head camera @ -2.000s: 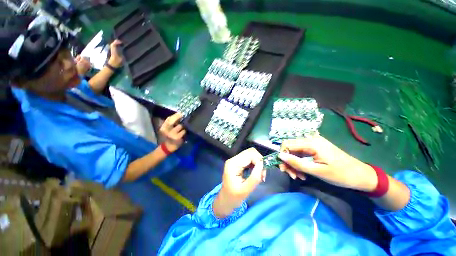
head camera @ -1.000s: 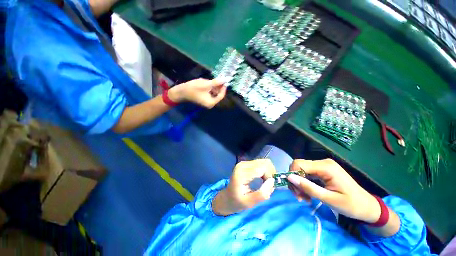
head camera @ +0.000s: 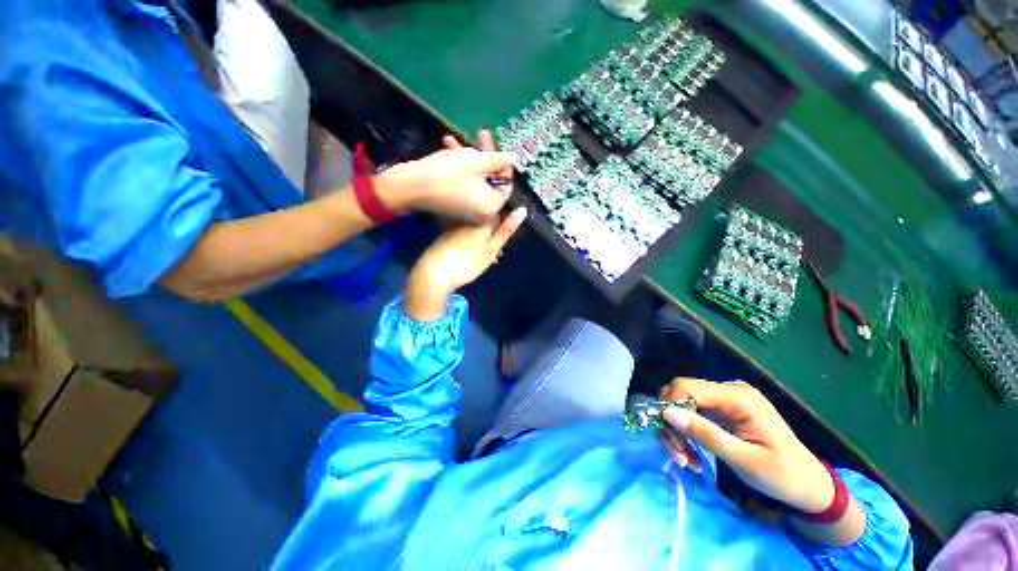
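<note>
My right hand (head camera: 737, 435) holds a small green circuit board (head camera: 644, 417) between thumb and fingers, close to my chest. My left hand (head camera: 460, 259) has left that board and reaches out beside the tray, its fingers apart, next to the neighbour's hand (head camera: 452, 182). Whether anything passes between the two hands is hidden. A black tray (head camera: 762, 84) holds several green-white board panels (head camera: 683, 154). A stack of panels (head camera: 755, 271) lies beside the tray.
Red-handled side cutters (head camera: 837, 312) lie right of the stack, by a dark mat (head camera: 820, 229). Thin green wires (head camera: 893, 348) and another panel (head camera: 992, 340) lie farther right. The blue-sleeved neighbour's arm (head camera: 274, 236) crosses at left. A cardboard box (head camera: 78, 429) stands on the floor.
My left hand has let go of the small board and moved left and forward to the neighbour's hand. My right hand keeps the board. The view has swung, shifting the bench contents.
</note>
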